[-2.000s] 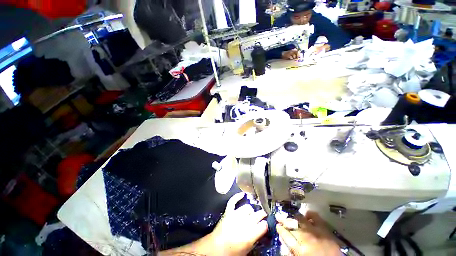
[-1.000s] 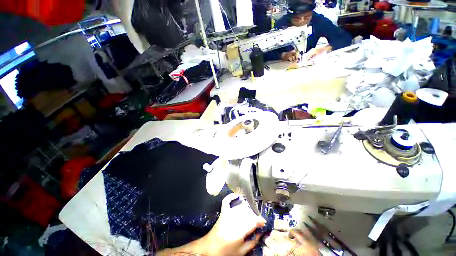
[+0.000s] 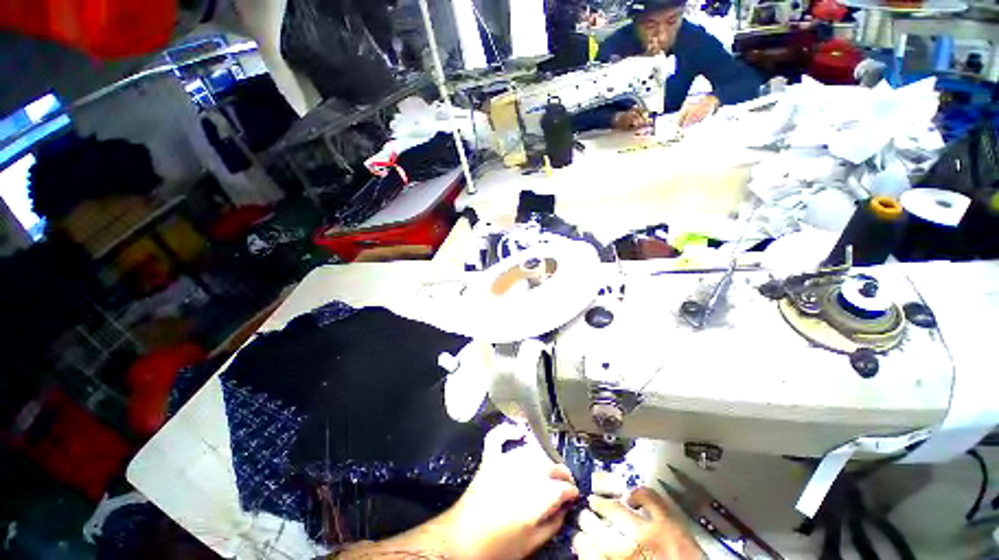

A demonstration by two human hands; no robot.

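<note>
The dark cloth, black (image 3: 383, 383) with a navy flecked border (image 3: 261, 438), lies on the pale table left of the sewing machine (image 3: 745, 361). Its edge runs under the machine's needle end. My left hand (image 3: 509, 492) grips the cloth just left of the needle area, fingertips pinched. My right hand (image 3: 641, 531) holds the cloth edge in front of the presser area, its fingertips close to my left ones. The needle and presser foot are mostly hidden under the head. Thin thread tails hang at the cloth's lower left.
Shears (image 3: 728, 525) lie right of my right hand. A white reel (image 3: 534, 287) sits over the needle end. A white strip (image 3: 824, 481) hangs at the head's front. Behind are thread cones (image 3: 876, 228), white pieces (image 3: 844, 142), a red bin (image 3: 394, 232) and a person at another machine.
My hands have come closer together before the needle, and the right hand has shifted slightly left and down. The machine appears shifted left in view. The cloth has barely moved.
</note>
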